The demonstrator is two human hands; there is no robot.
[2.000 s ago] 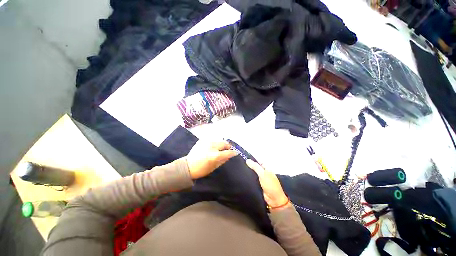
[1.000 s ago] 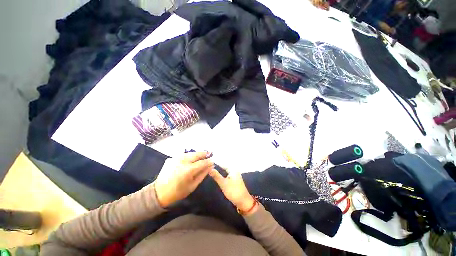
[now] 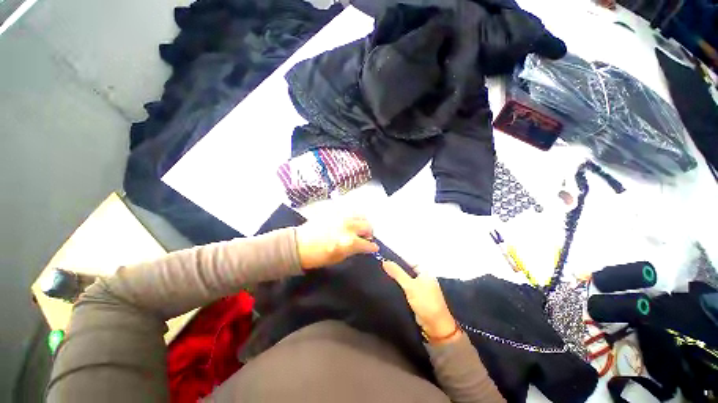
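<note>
The black garment (image 3: 338, 295) lies over my lap and the table's near edge. My left hand (image 3: 334, 242) pinches its upper edge with the fingertips. My right hand (image 3: 421, 293) grips the same edge just to the right. A short bit of shiny trim shows between the hands. The silvery trim (image 3: 504, 343) runs from beside my right wrist across the garment to a speckled trim pile (image 3: 568, 315). No needle or thread can be made out.
A striped pack (image 3: 324, 175) lies beyond my left hand. A black jacket (image 3: 417, 86), a dark red-brown box (image 3: 528, 124) and plastic-wrapped garments (image 3: 606, 102) lie farther back. Yellow snips (image 3: 516, 261), dark braid (image 3: 571, 224), thread spools (image 3: 622, 277) and red-handled scissors (image 3: 601, 354) are at right.
One second ago my hands were closer together, hiding the edge between them; now they are slightly apart with the edge showing. The whole view has shifted, so table things appear farther right.
</note>
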